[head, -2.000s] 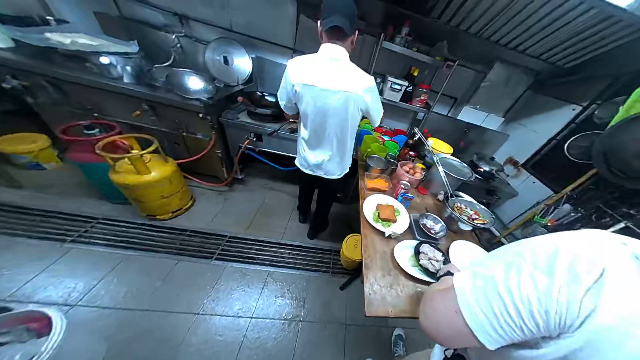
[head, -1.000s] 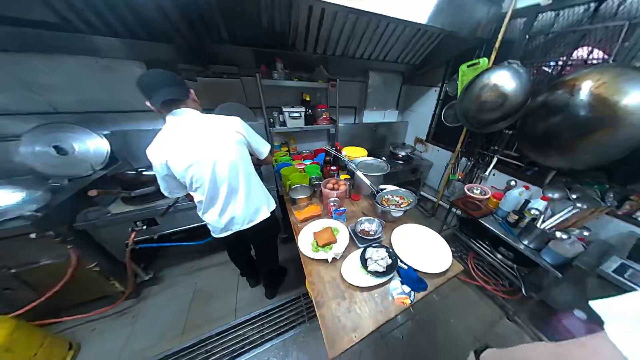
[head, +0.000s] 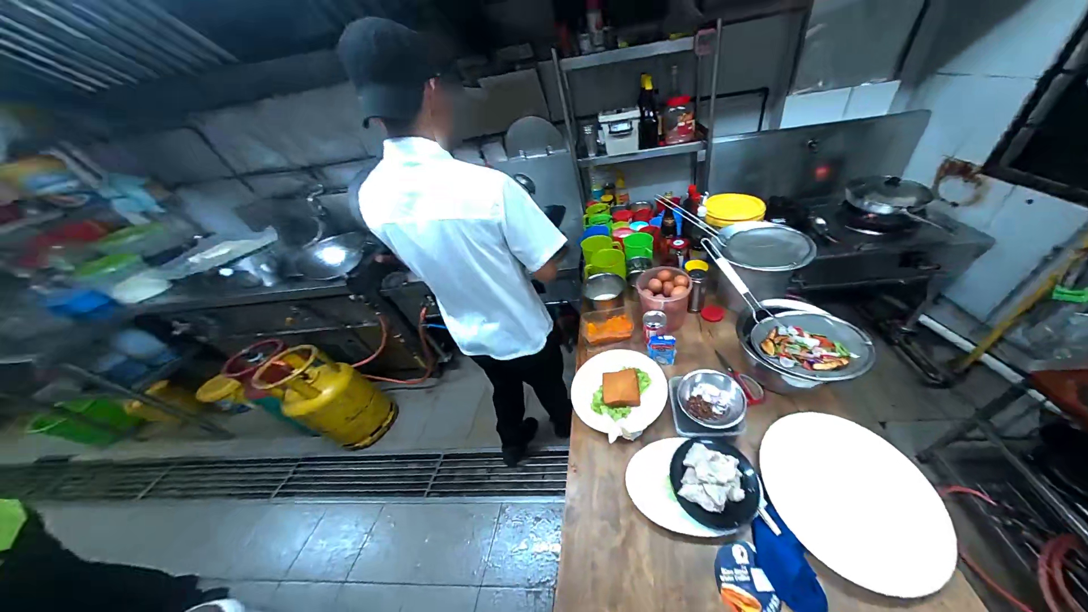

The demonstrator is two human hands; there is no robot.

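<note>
Neither of my hands shows in the head view. On the wooden table [head: 595, 544] a white plate [head: 580, 416] holds a browned square block on green leaves. Nearer, a black bowl [head: 748, 507] of pale pieces rests on a white oval plate [head: 646, 489]. A larger white oval platter [head: 858, 501] lies to its right. A small metal bowl [head: 712, 398] with dark bits and pale pieces sits on a clear container. Farther right, a strainer [head: 858, 340] of sliced vegetables rests over a metal bowl. A blue cloth [head: 790, 561] lies at the near side.
A co-worker in a white shirt [head: 459, 246] stands at the back counter, left of the table. Behind the plates are eggs in a pink tub [head: 665, 302], red-handled scissors [head: 751, 389] and coloured mugs [head: 605, 262]. Yellow gas cylinder [head: 340, 399] and floor grate [head: 365, 476] lie left.
The view has swung left since one second ago. The white-sleeved arm at the right edge of the earlier frames is out of sight. The co-worker stands more upright.
</note>
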